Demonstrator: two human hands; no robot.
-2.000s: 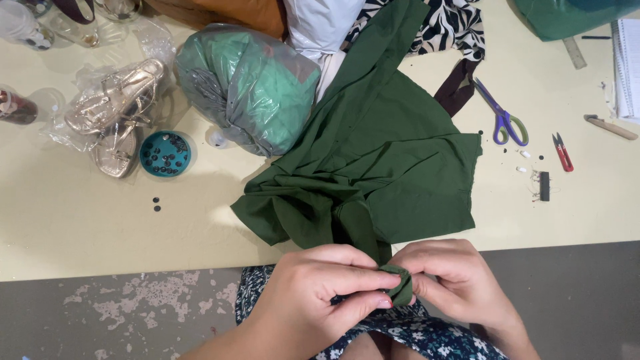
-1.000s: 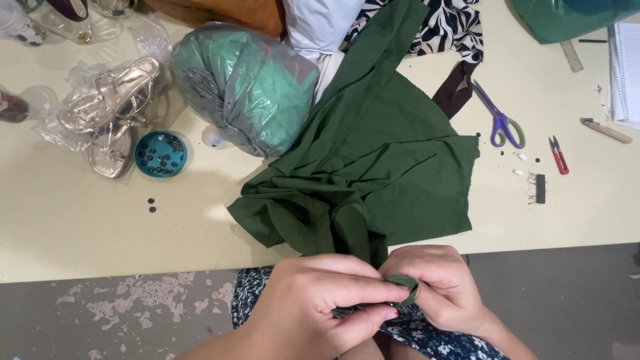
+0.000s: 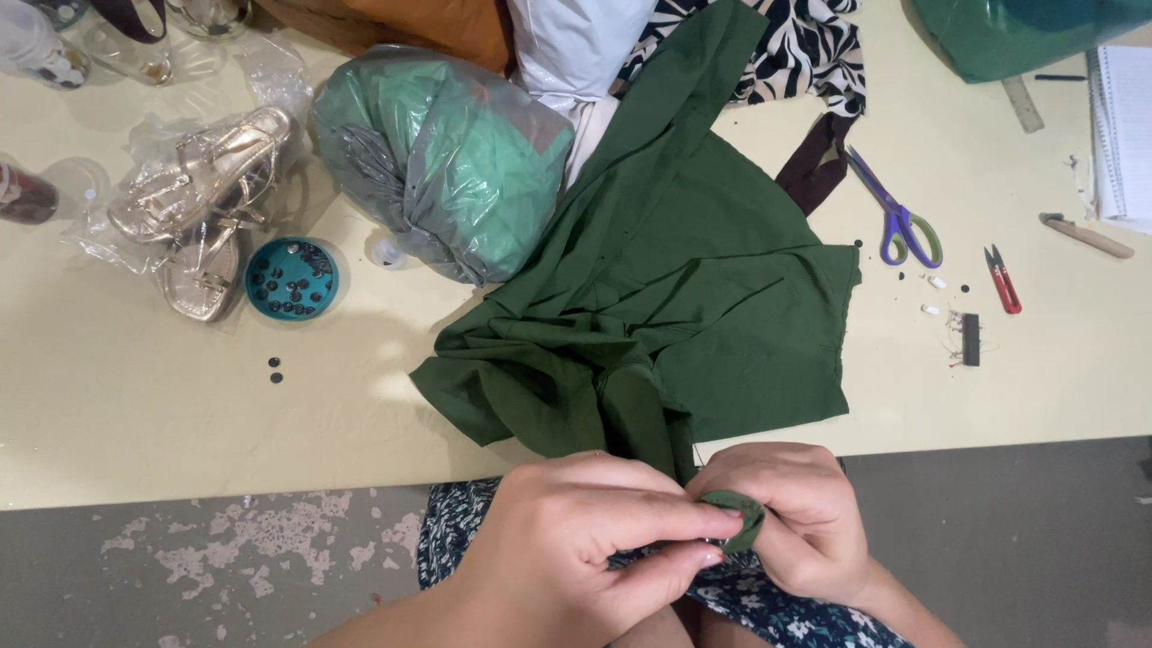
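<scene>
Dark green fabric (image 3: 747, 333) spreads over the table, and one part of it hangs past the front edge to my hands. My left hand (image 3: 594, 531) pinches a small folded end of this fabric between thumb and forefinger; something small and shiny shows at the fingertips, too small to name. Around the same end, from the other side, my right hand (image 3: 796, 517) is closed. A teal dish (image 3: 292, 279) holds several dark buttons, with two more dark buttons (image 3: 275, 370) on the table below it. Purple-handled scissors (image 3: 895, 211) lie right of the fabric.
Gold sandals (image 3: 198, 207) in clear plastic and a bag of green cloth (image 3: 441, 162) lie at the left and back. Red thread snips (image 3: 1003, 281), a black bar with pins (image 3: 970, 339), a seam-ripper-like wooden tool (image 3: 1086, 236) and a notebook (image 3: 1125, 135) are at the right.
</scene>
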